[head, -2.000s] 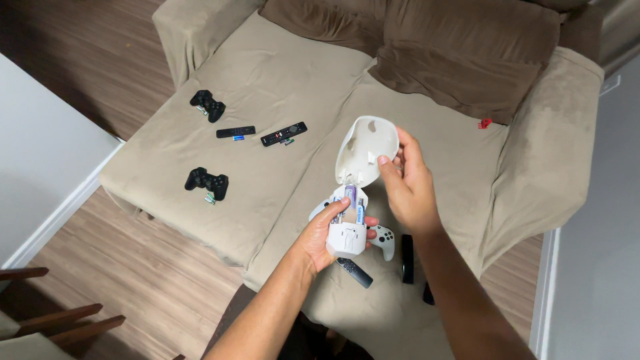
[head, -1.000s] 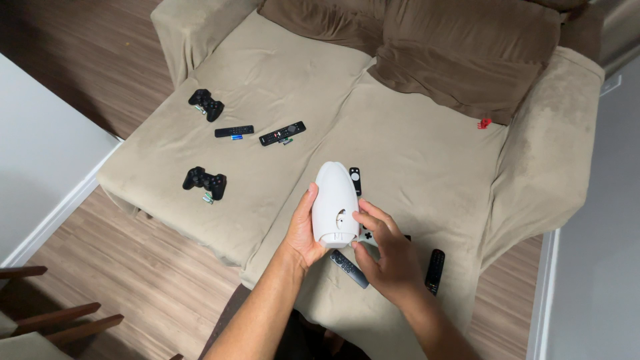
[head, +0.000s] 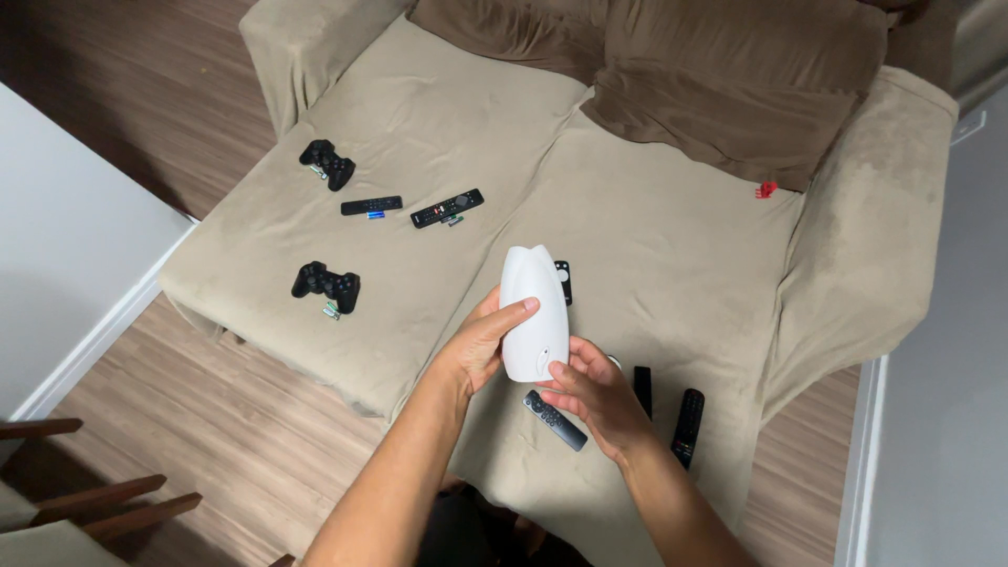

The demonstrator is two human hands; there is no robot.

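Observation:
A smooth white plastic case (head: 534, 323), its lid down, is held above the sofa seat. My left hand (head: 484, 335) grips its left side, thumb across the front. The fingers and thumb of my right hand (head: 591, 390) hold its lower right edge. Beneath lies a dark grey remote control (head: 555, 421); a black remote with a pale round button (head: 563, 282) is partly hidden behind the case. Two more black remotes (head: 687, 428) (head: 642, 390) lie right of my right hand. A white object, mostly hidden, shows beside that hand. The inside of the case is out of sight.
On the left seat of the sofa (head: 425, 102) lie black game controllers (head: 327, 287) (head: 327, 164) and black remotes (head: 372, 205) (head: 446, 209), with batteries (head: 331, 310) (head: 376, 215) beside them. A small red object (head: 765, 190) lies near the brown cushion (head: 724, 87). Wooden chair legs (head: 102, 499) stand lower left.
Two seconds ago the white case was open with batteries showing inside; its lid is now down. The case has been turned in my hands, and my right hand has moved from the lid to the lower edge.

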